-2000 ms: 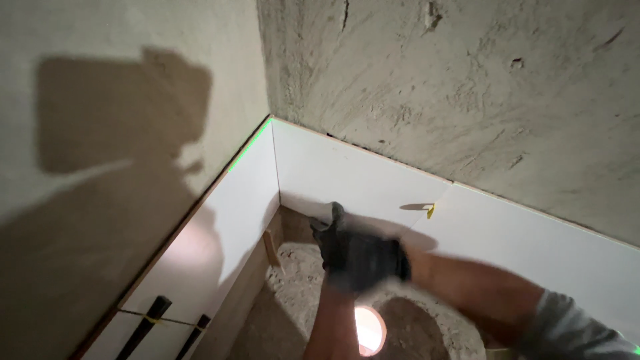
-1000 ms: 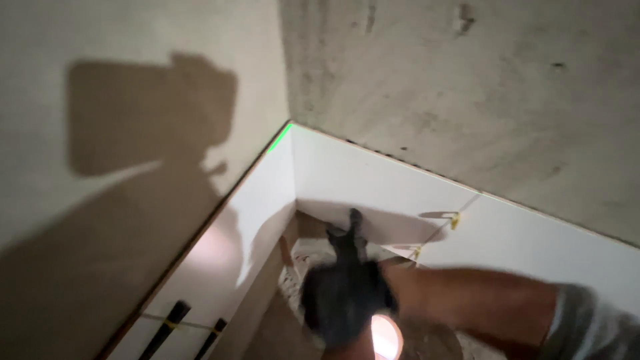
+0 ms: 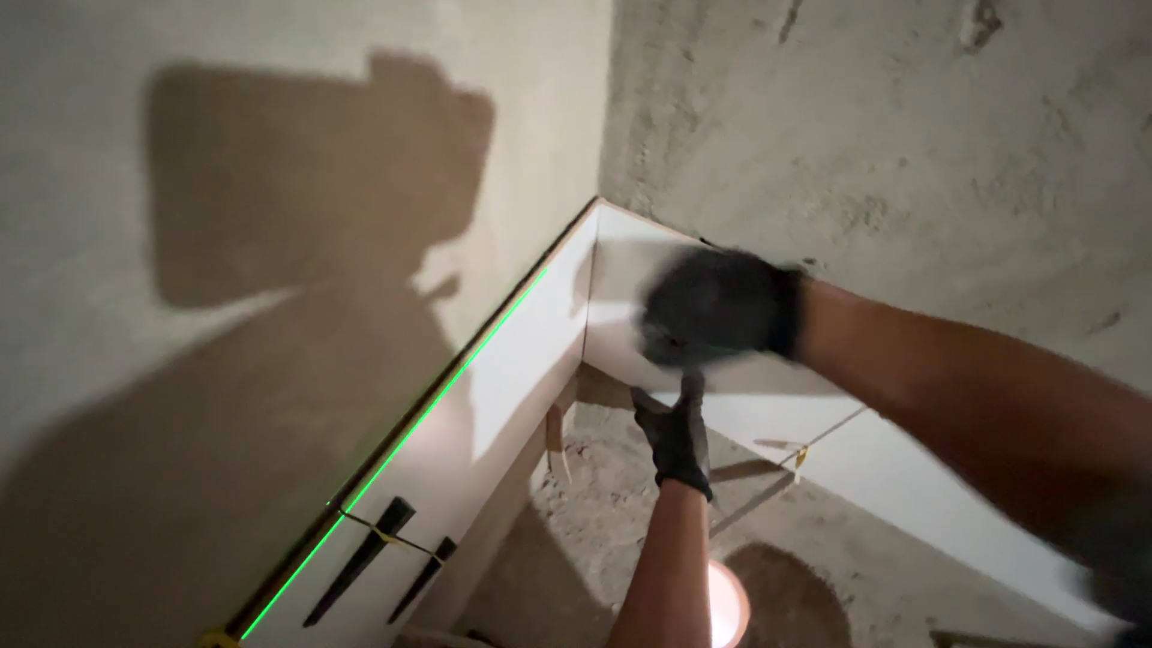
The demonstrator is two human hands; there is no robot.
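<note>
My left hand (image 3: 675,436), in a dark glove, reaches up from the bottom to the lower edge of the white wall tile (image 3: 621,337) by the corner, its thumb and finger apart. My right hand (image 3: 720,306), gloved and blurred, is above it in front of the same tile; its fingers look curled, and whether it holds anything cannot be told. A second white tile (image 3: 540,333) covers the left wall, with a green laser line near its top edge. Two black wedges (image 3: 360,558) (image 3: 423,580) stand at a joint there.
A yellow tile leveling clip (image 3: 801,456) sits at a joint on the right, and another yellow piece (image 3: 216,639) is at bottom left. Below are a rough floor (image 3: 585,468), a wooden piece (image 3: 555,429) under the tiles and a bright round light (image 3: 727,603). Bare plastered walls (image 3: 900,135) rise above.
My right hand has moved up from low over the floor to the front of the tile. The hands, overlapping before, now show one above the other. More of the green line is visible.
</note>
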